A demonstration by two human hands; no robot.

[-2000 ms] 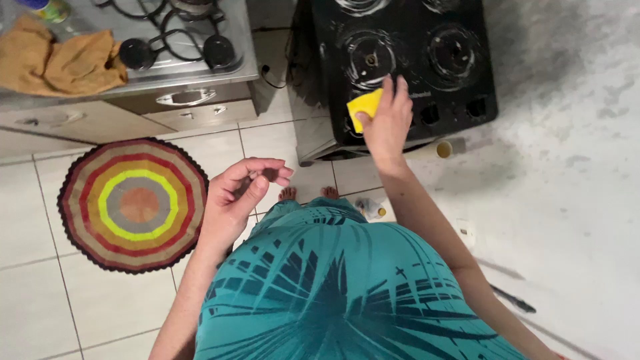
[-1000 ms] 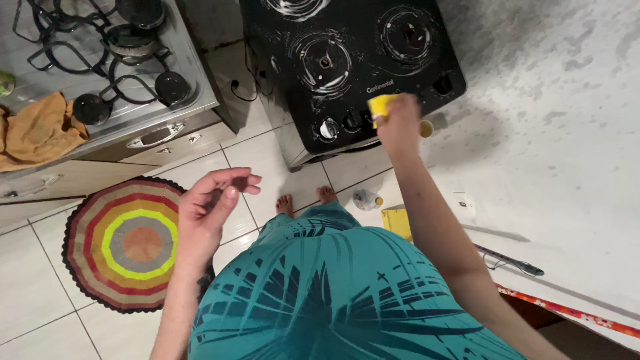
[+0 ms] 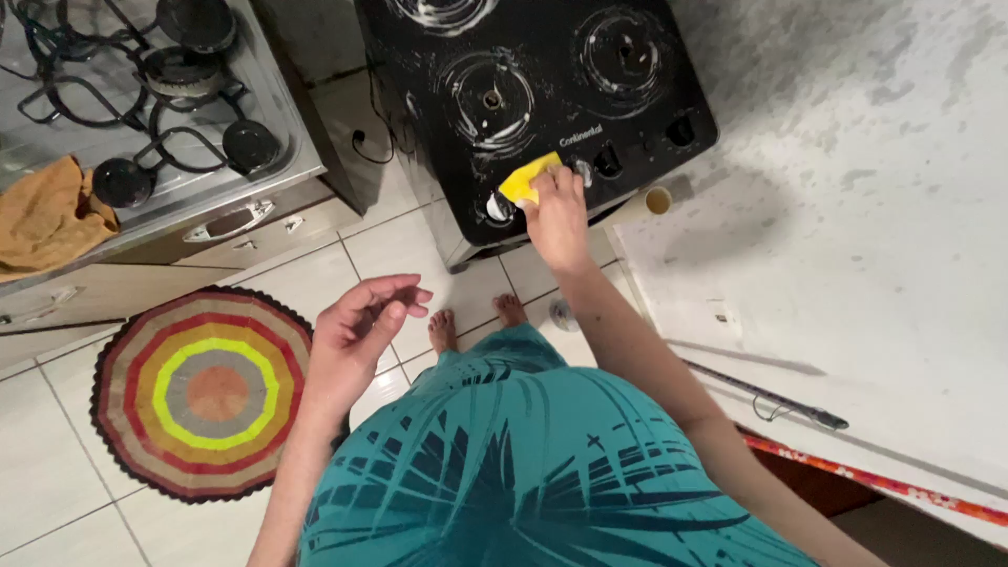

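Observation:
My right hand (image 3: 557, 216) grips a yellow sponge (image 3: 526, 179) and presses it on the front of a black Continental stove top (image 3: 543, 102), between the front-left control knob (image 3: 498, 206) and another knob near its edge. White foam is smeared in rings around the burner openings (image 3: 492, 99) and on the knobs. The stove top has no grates on it. Off to the left, my left hand (image 3: 370, 331) hovers above the floor with its fingers curled apart, holding nothing.
At the left, a metal cooktop (image 3: 276, 134) holds black grates, burner caps and a crumpled orange-brown cloth (image 3: 51, 216). A round striped rug (image 3: 213, 394) lies on the tiled floor. A cord (image 3: 372, 150) runs beside the stove. A pale wall (image 3: 850, 197) stands at the right.
My right hand has moved left along the stove's front edge with the sponge, from near the right-hand knobs to the left-hand ones. My left hand stays empty.

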